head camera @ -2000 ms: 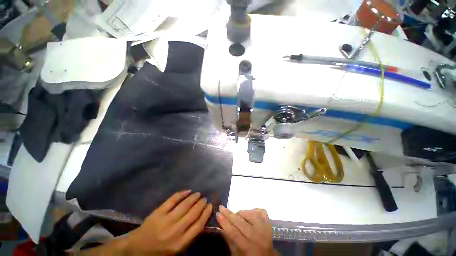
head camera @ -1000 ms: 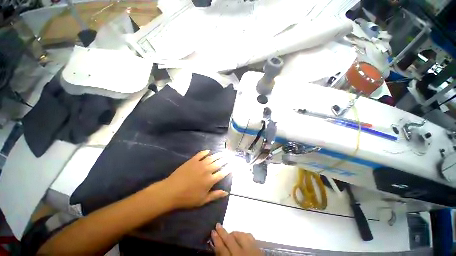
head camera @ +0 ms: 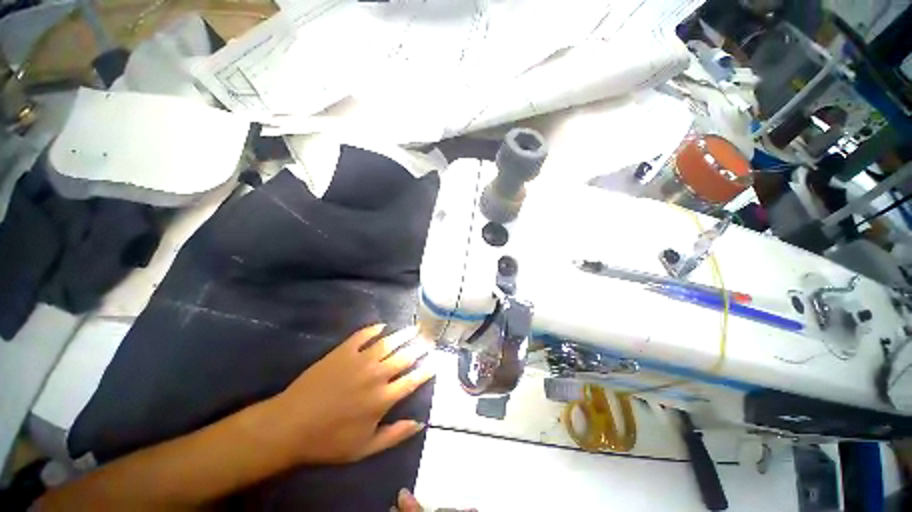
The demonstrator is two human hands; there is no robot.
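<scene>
The dark garment panel (head camera: 230,310) lies flat on the white table left of the sewing machine head (head camera: 620,290), its right edge beside the lit needle area. Faint pale chalk-like lines cross it. My left hand (head camera: 350,395) lies palm down on the panel, fingers spread, fingertips close to the needle area. My right hand (head camera: 408,503) is cut off by the bottom edge; only fingertips show at the panel's right edge, so its hold cannot be told. The needle itself is hidden in glare.
Yellow-handled scissors (head camera: 600,418) and a black-handled tool (head camera: 702,460) lie right of the needle area. Pens (head camera: 700,294) lie on the machine. A white curved piece (head camera: 150,145) and crumpled dark cloth (head camera: 70,240) are left. Paper patterns (head camera: 430,70) and an orange-red jar (head camera: 712,168) are behind.
My left hand has moved from the panel's near edge up to the needle area. The view has shifted, and my right hand has mostly dropped out at the bottom.
</scene>
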